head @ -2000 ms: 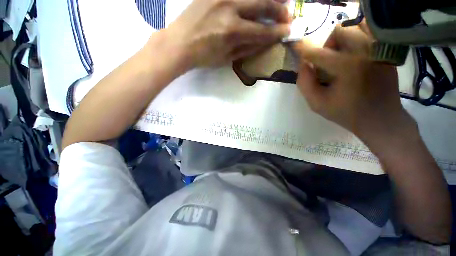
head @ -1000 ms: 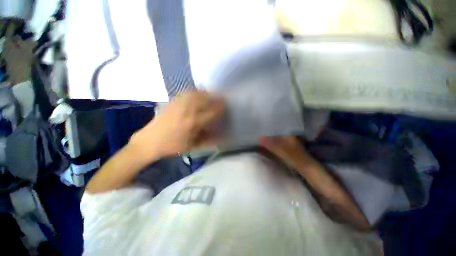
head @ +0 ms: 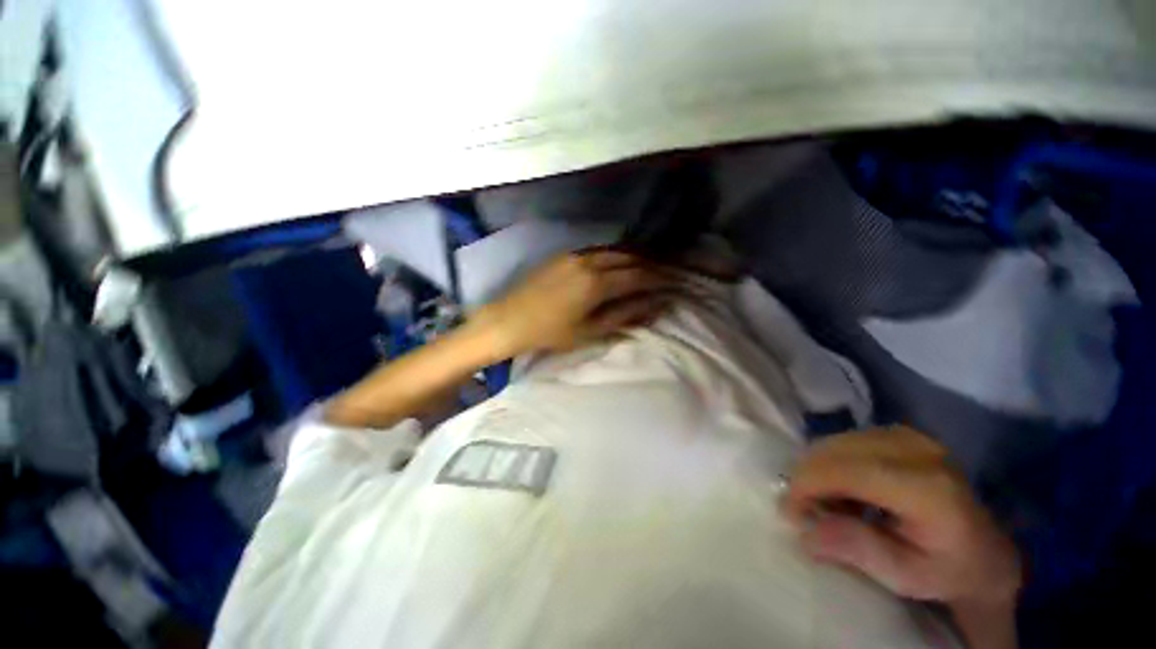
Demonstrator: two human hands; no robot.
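Note:
Dark patterned cloth (head: 837,235) and white pieces (head: 976,336) lie heaped in the lap and below the table edge, right of centre. My left hand (head: 577,302) is at the lap, under the table's front edge, with fingers bent and blurred; whether it holds cloth cannot be told. My right hand (head: 894,507) is at the lower right, in front of my shirt, with fingers curled. Nothing is clearly seen in it, and its palm side is partly hidden.
The white table (head: 533,76) crosses the top, with its front edge above my hands. A panel's dark striped border (head: 162,159) shows at the far left. Mixed grey and white cloth (head: 51,342) hangs at the left. Blue material (head: 304,317) lies below the table edge.
The view has turned down towards the lap. The white and patterned piece held at the table edge is no longer in my hands there. My right hand has moved right and lower.

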